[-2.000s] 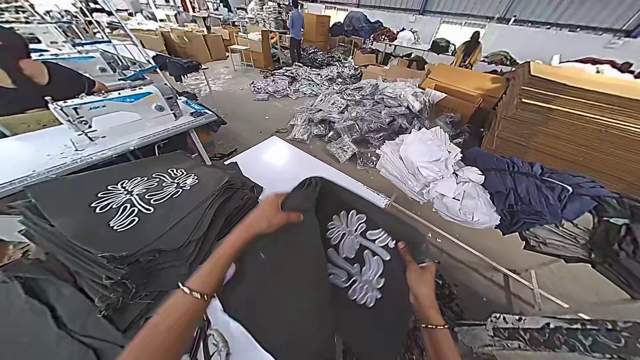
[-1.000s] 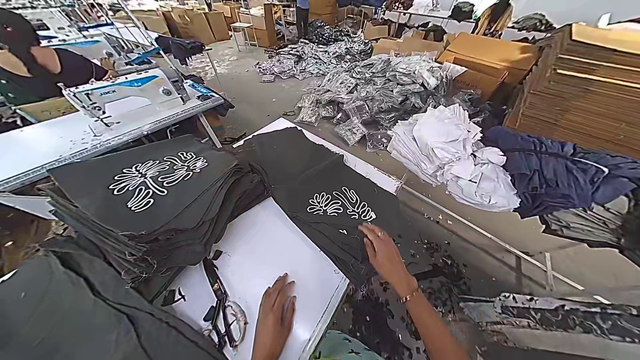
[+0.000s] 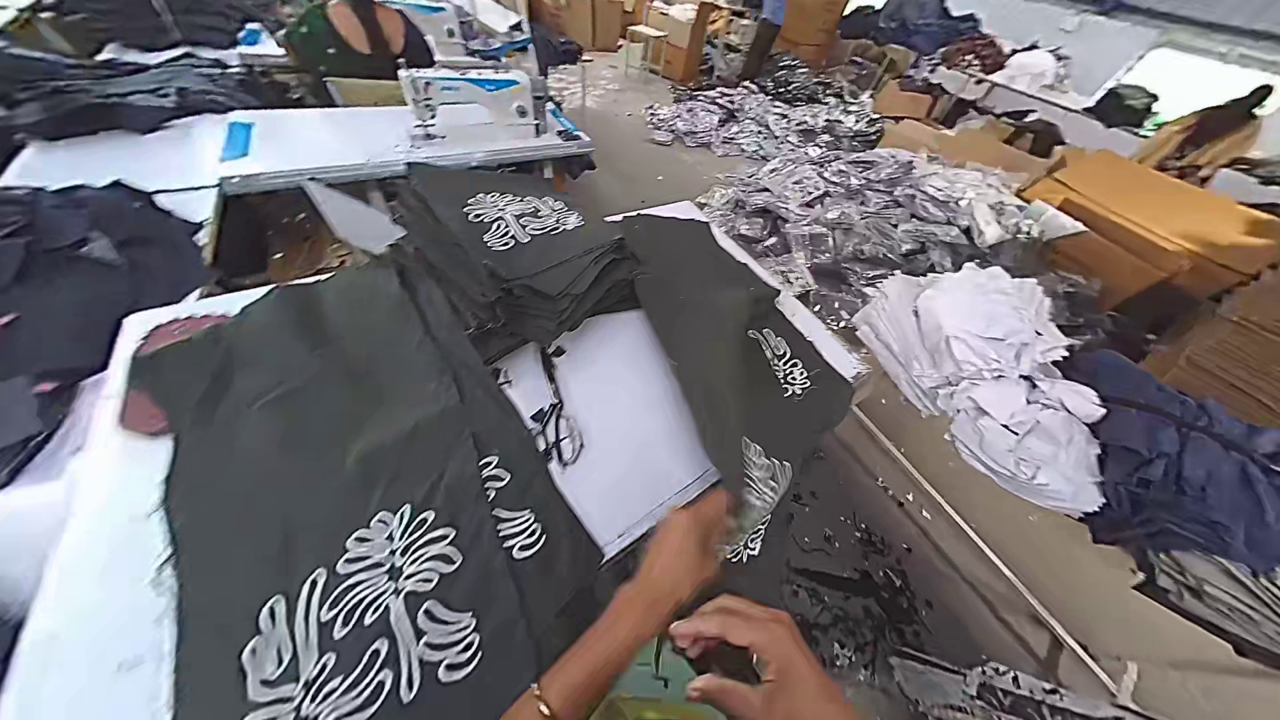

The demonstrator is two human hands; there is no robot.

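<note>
My left hand (image 3: 685,550), blurred, is at the near edge of a dark fabric panel (image 3: 690,310) with white embroidered motifs; its grip cannot be made out. Just below and right, my right hand (image 3: 765,655) has curled fingers around something dark and thin, too unclear to name. A large dark embroidered panel (image 3: 320,400) lies on the left of the white tabletop (image 3: 635,400). Behind it sits a stack of dark embroidered pieces (image 3: 520,260). Scissors (image 3: 560,430) lie on the white surface between the panels.
A sewing machine (image 3: 475,100) stands on a white table, with a seated person behind it. Beyond my table are bagged items (image 3: 860,200), a white cloth pile (image 3: 990,370), navy fabric (image 3: 1180,450) and cardboard boxes (image 3: 1150,220). Dark scraps (image 3: 860,600) litter the floor at right.
My left hand has moved from the white tabletop to the panel's near edge. My right hand has drawn back from the embroidery toward me. The view has swung left.
</note>
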